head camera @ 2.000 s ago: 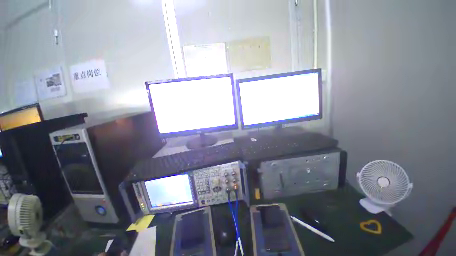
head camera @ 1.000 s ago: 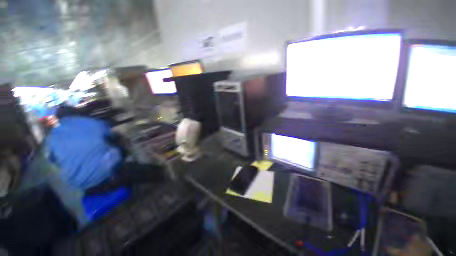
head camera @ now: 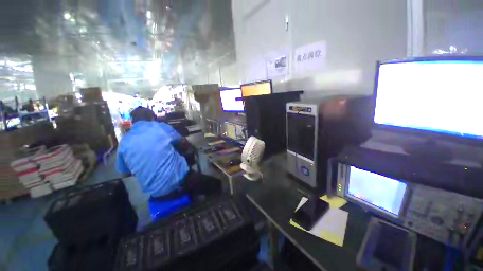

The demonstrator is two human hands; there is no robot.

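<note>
A dark smartphone (head camera: 310,213) lies on white and yellow paper sheets (head camera: 334,227) near the bench's front edge. A grey-framed coupler plate (head camera: 387,246) lies right of the papers, with a dark flat face. A wide black blister tray (head camera: 182,238) with phones in its recesses is low at the left, beside the bench. The radio communication tester (head camera: 377,191) stands behind the plate with its screen lit. Neither of my hands is in view.
A person in a blue shirt (head camera: 153,157) sits on a blue stool beyond the tray. Black crates (head camera: 90,211) stand at the far left. A white fan (head camera: 252,156), a PC tower (head camera: 303,143) and a monitor (head camera: 431,98) stand on the bench side. Blue cables (head camera: 452,254) hang at right.
The view has swung left from the bench front towards the hall and tray. Part of a hand near the papers two seconds ago is no longer visible. A dark phone now lies on the papers.
</note>
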